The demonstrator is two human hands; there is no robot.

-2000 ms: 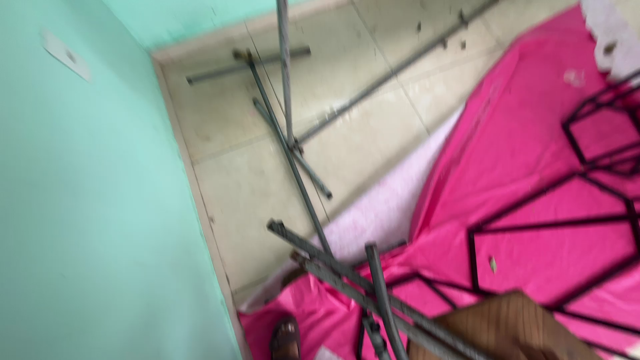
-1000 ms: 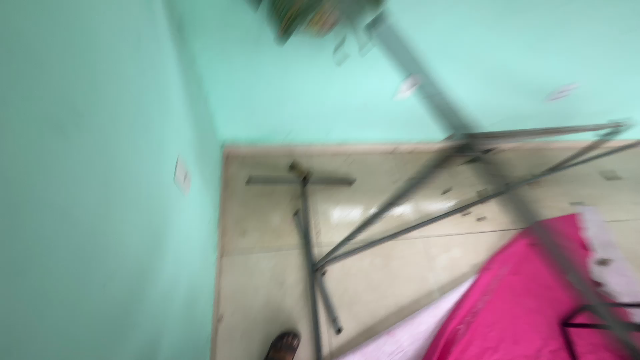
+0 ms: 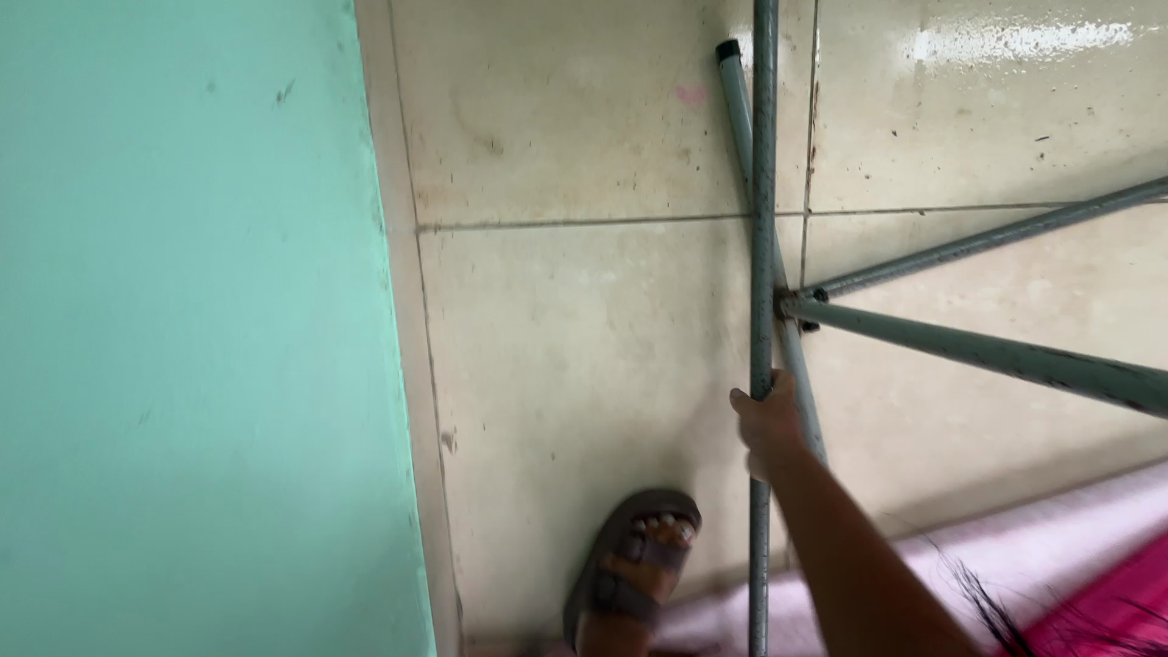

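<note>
My right hand (image 3: pixel 771 424) is closed around a long grey metal pole (image 3: pixel 762 274) that runs nearly straight up and down the view. Just right of the pole, a bracket joint (image 3: pixel 803 308) links grey metal tubes. One thinner tube (image 3: pixel 737 109) with a black end cap passes behind the pole. From the joint, a thick tube (image 3: pixel 985 351) and a slimmer one (image 3: pixel 985 245) reach toward the right edge. My left hand is not in view.
A green wall (image 3: pixel 201 319) with a skirting strip (image 3: pixel 401 319) stands at the left. A sandalled foot (image 3: pixel 643 557) rests on the tiled floor (image 3: pixel 566 365). Pale pink cloth (image 3: pixel 1004 511) and bright pink cloth (image 3: pixel 1122 593) lie at lower right.
The view has moved down and closer to the grey tubes near the wall. My right hand has come into view, gripping the pole. The black metal frames have left the view.
</note>
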